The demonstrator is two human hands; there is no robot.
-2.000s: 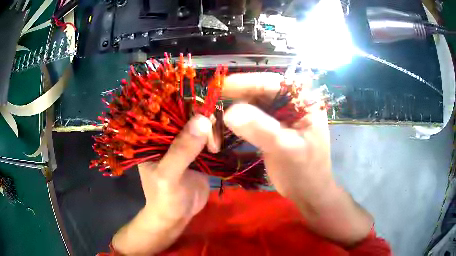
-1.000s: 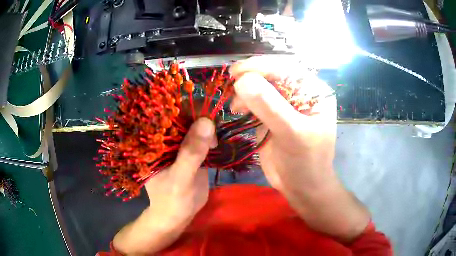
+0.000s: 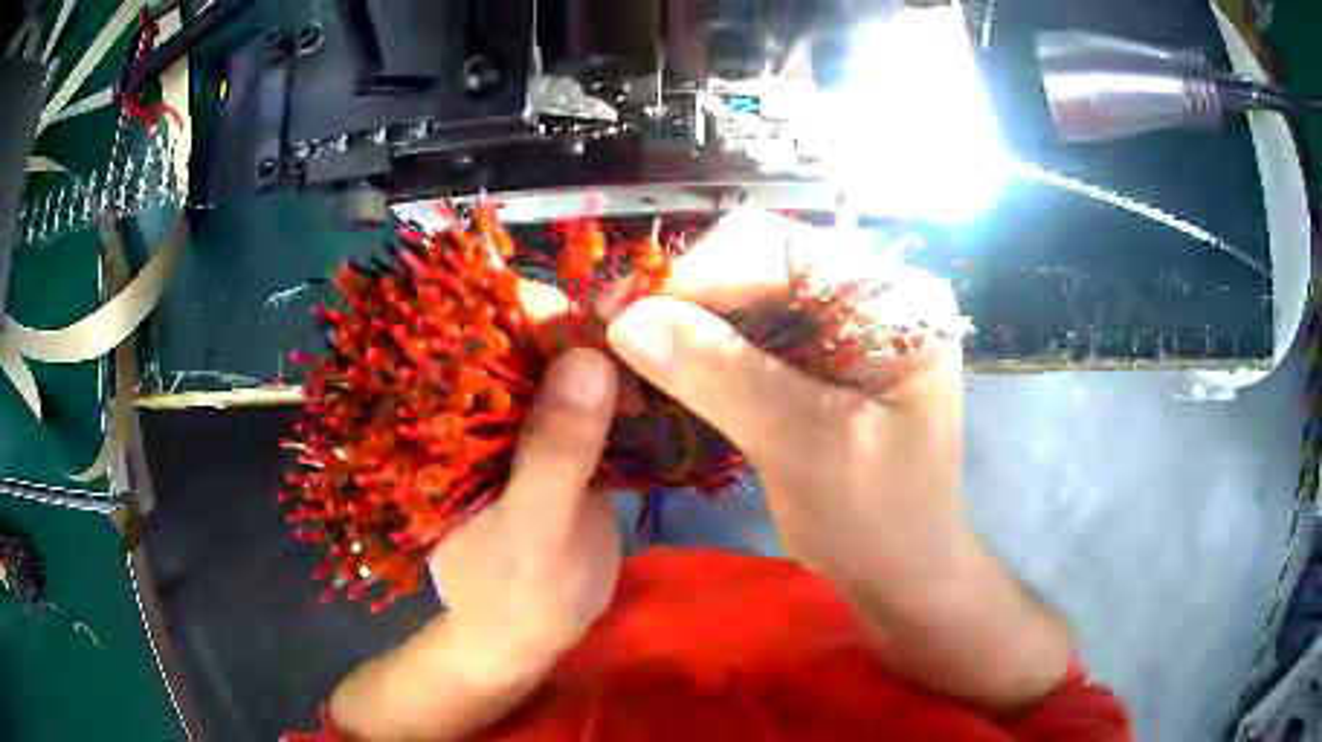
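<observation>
A thick bundle of red and black wire leads [image 3: 421, 406] with orange-red wire seals fans out to the left. My left hand [image 3: 529, 507] grips it from below, thumb on top near the middle. My right hand [image 3: 826, 435] is closed around a second group of leads [image 3: 855, 312] with pale, silvery tips, partly washed out by glare. The right thumb and index finger pinch near a few leads with seals [image 3: 645, 268] that stand up between the hands. The dark wires below the fingers are blurred, and the far fingers are partly hidden.
The black crimping machine [image 3: 421, 87] with its pale front edge [image 3: 479, 207] stands just beyond the hands. A silver lamp cone [image 3: 1131, 87] and white glare are at right. Cream paper tape [image 3: 109, 331] and a silver carrier strip [image 3: 73, 215] lie at left.
The right thumb and index finger have moved left and down towards the left thumb. The large bundle has turned slightly, its seal ends lower. The whole view has shifted slightly left.
</observation>
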